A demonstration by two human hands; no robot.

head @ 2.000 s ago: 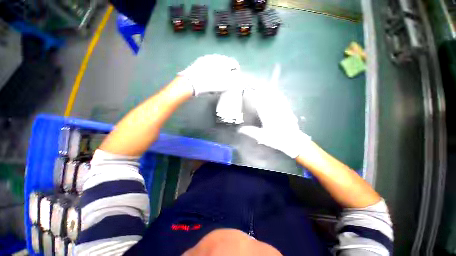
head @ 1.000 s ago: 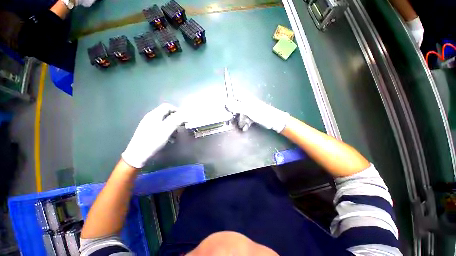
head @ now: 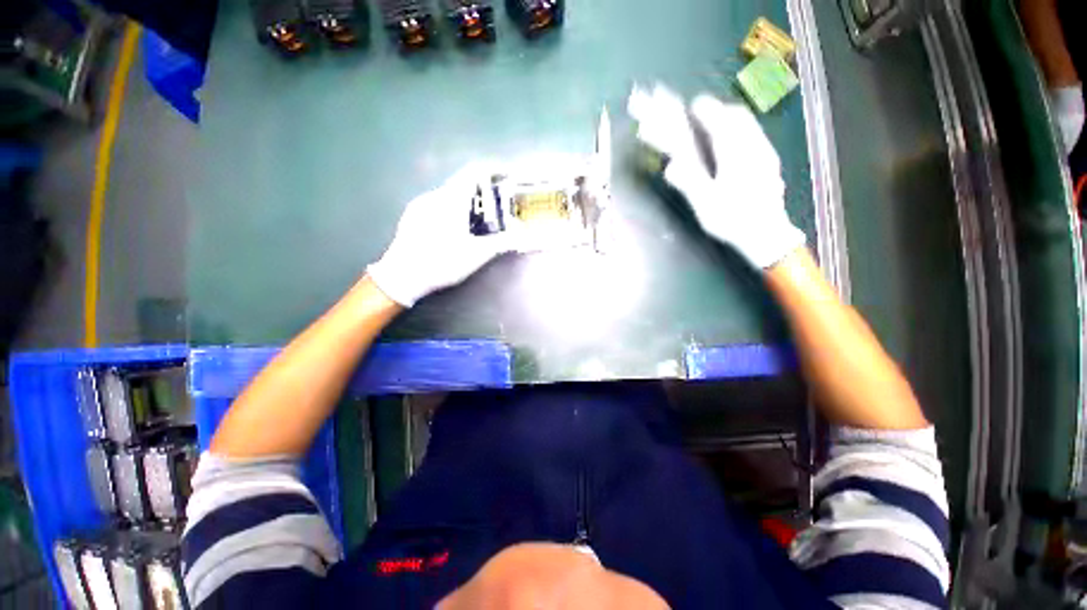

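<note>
A silvery metal frame [head: 542, 205] lies on the green bench in glare, with an olive-yellow core block showing inside and dark parts at its left. My gloved left hand [head: 439, 242] grips its left end. A thin pointed flat bar [head: 603, 145] is upright in view at the frame's right end, touching or very near it. My gloved right hand [head: 727, 179] is to the right, away from the frame, blurred and overexposed. A small olive patch shows beside its fingers; whether it holds something is unclear.
Black coil blocks [head: 409, 22] stand in a row at the far side. A green block [head: 766, 80] and a yellow block [head: 769, 41] lie by the right rail [head: 822, 155]. A blue tote [head: 42, 417] with silvery units is at lower left. Another person's gloved hand shows at far right.
My right hand has left the workpiece and moved right and away from me. The frame now shows its open inside with the olive-yellow block. My left hand has closed on its left end.
</note>
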